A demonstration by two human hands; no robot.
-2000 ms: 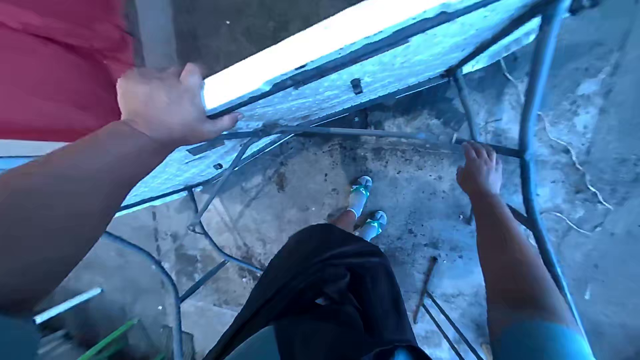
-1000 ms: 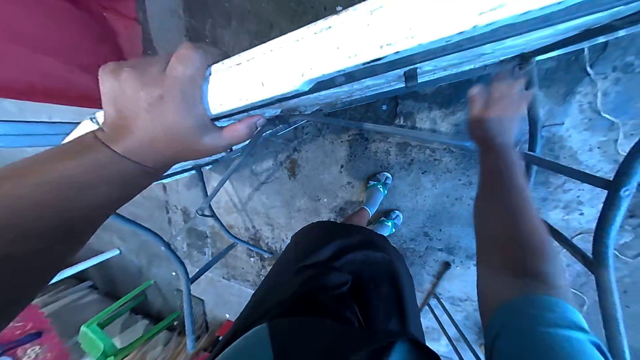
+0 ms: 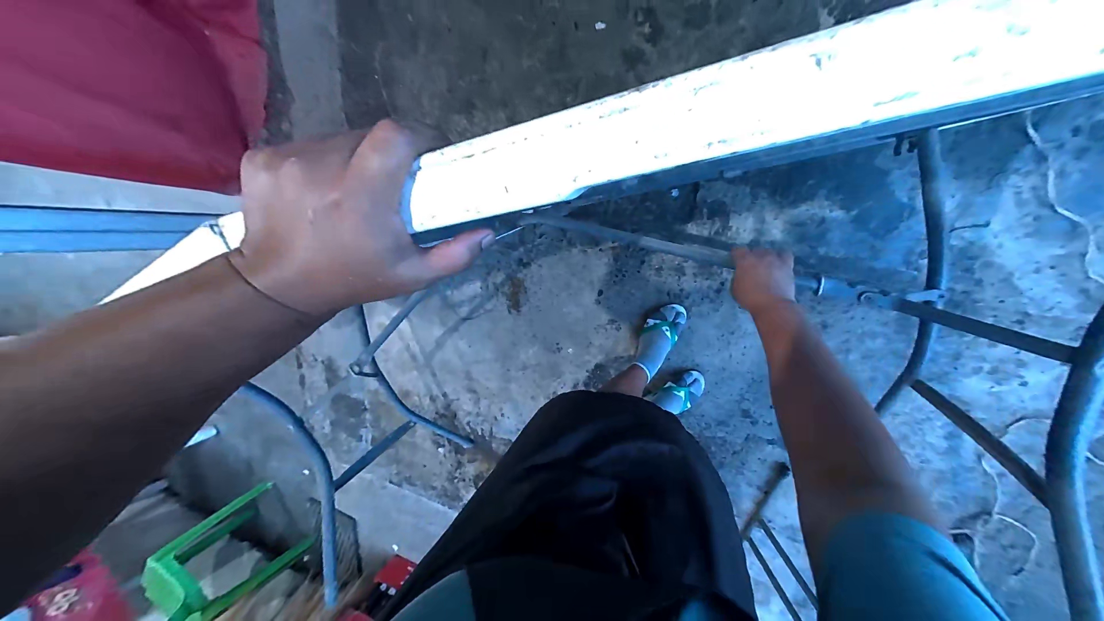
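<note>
A folding table, seen edge-on, lies tilted across the head view with its white edge [image 3: 655,129] uppermost. My left hand [image 3: 345,220] grips that edge near its left part, thumb over the near side. A grey metal brace bar [image 3: 638,241] runs below the tabletop, and my right hand [image 3: 764,278] is closed around it, close to a hinge joint [image 3: 875,297]. Bent tubular metal legs stick out toward me: one at the left [image 3: 323,474], a larger one at the right [image 3: 1074,448]. The underside of the tabletop is mostly hidden.
Stained concrete floor [image 3: 535,345] lies below, with my sandalled feet [image 3: 673,345] on it. A green plastic stool [image 3: 177,582] is at the lower left. Red cloth [image 3: 129,86] hangs at the upper left. A thin cord [image 3: 1056,194] and metal rods [image 3: 768,535] are on the right.
The tabletop has tilted so that its underside no longer shows. My right hand left the brace bar near the right leg, moved up toward the tabletop, and now grips the bar. My left hand stays on the edge.
</note>
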